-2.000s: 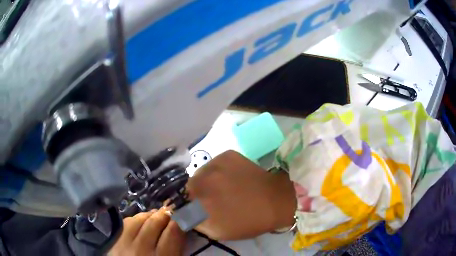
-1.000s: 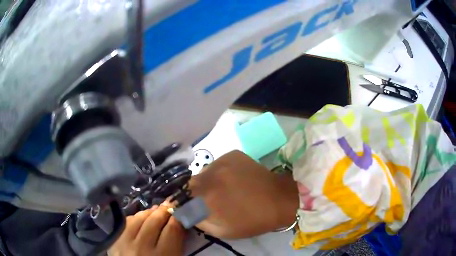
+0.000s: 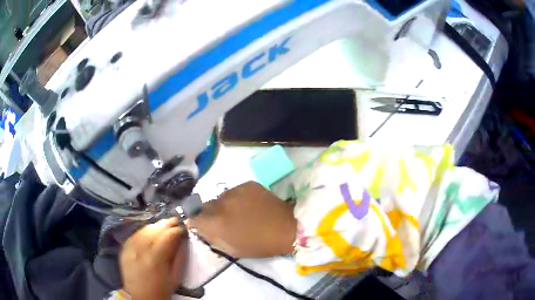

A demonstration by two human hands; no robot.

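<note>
A white sewing machine head (image 3: 246,64) with a blue stripe spans the view. My left hand (image 3: 153,255) is at the needle area, fingers bent on the edge of dark fabric (image 3: 64,252); its fingertips are partly hidden. My right hand (image 3: 249,220) reaches in from the right beside the tension discs (image 3: 176,184), its fingertips near my left ones. A small grey block (image 3: 191,205) shows at its fingers; whether it is held is unclear. A thin black cord (image 3: 258,273) trails from under my right hand. The needle is hidden.
A black smartphone (image 3: 290,117) lies behind my right hand. A mint-green piece (image 3: 272,166) lies in front of it. Thread snips (image 3: 407,106) lie to the right. A patterned sleeve (image 3: 363,211) covers my right forearm. Dark garments hang at the left.
The view has pulled back and shows more of the machine and the dark fabric. Both hands remain close together by the tension discs. More of the black cord shows.
</note>
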